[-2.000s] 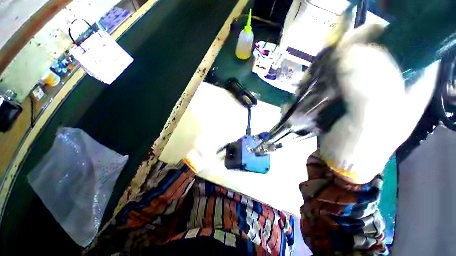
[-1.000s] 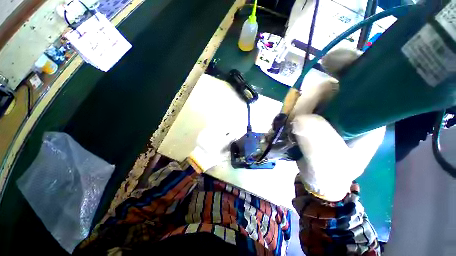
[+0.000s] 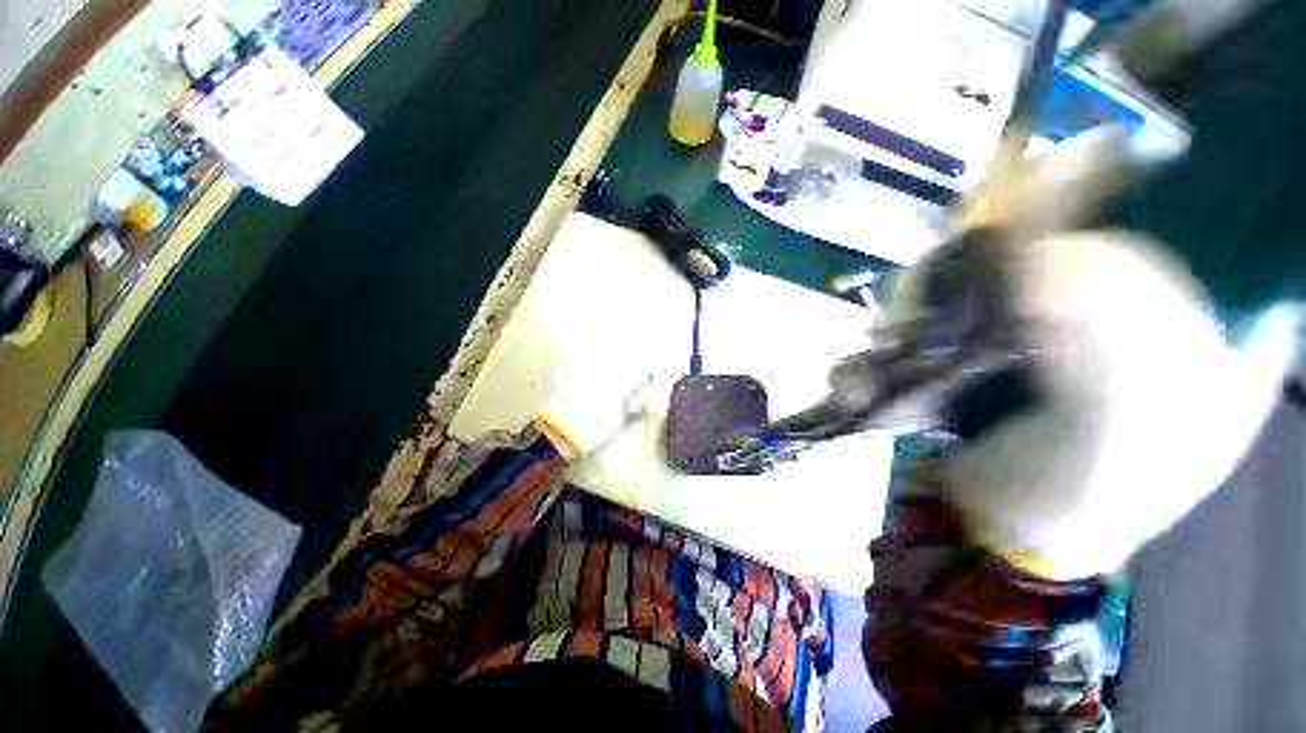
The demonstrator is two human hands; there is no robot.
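Note:
A flat dark rounded-square base (image 3: 719,415) lies on the cream mat (image 3: 816,523). Its cord runs up to a black bundled cord with plug (image 3: 685,244). My left hand (image 3: 609,427), in a white glove, is at the base's left side; its fingers wash out against the mat. My right hand (image 3: 1096,387), gloved and blurred, is around the power screwdriver. The metal screwdriver nose (image 3: 874,387) slants down-left, its tip over the base's lower edge; contact cannot be told. The green driver body is blurred at the upper right.
A squeeze bottle (image 3: 696,98) with yellow liquid stands behind the mat, beside a small parts tray (image 3: 756,143) and a white screw feeder (image 3: 917,86). Left, a translucent bag (image 3: 172,566) lies on the dark-green belt (image 3: 344,258). A white station card (image 3: 275,122) hangs on the rail.
The driver and my right hand moved right and down, then back from their nearer position. The base's top now looks dark instead of blue. My left hand stays beside the base.

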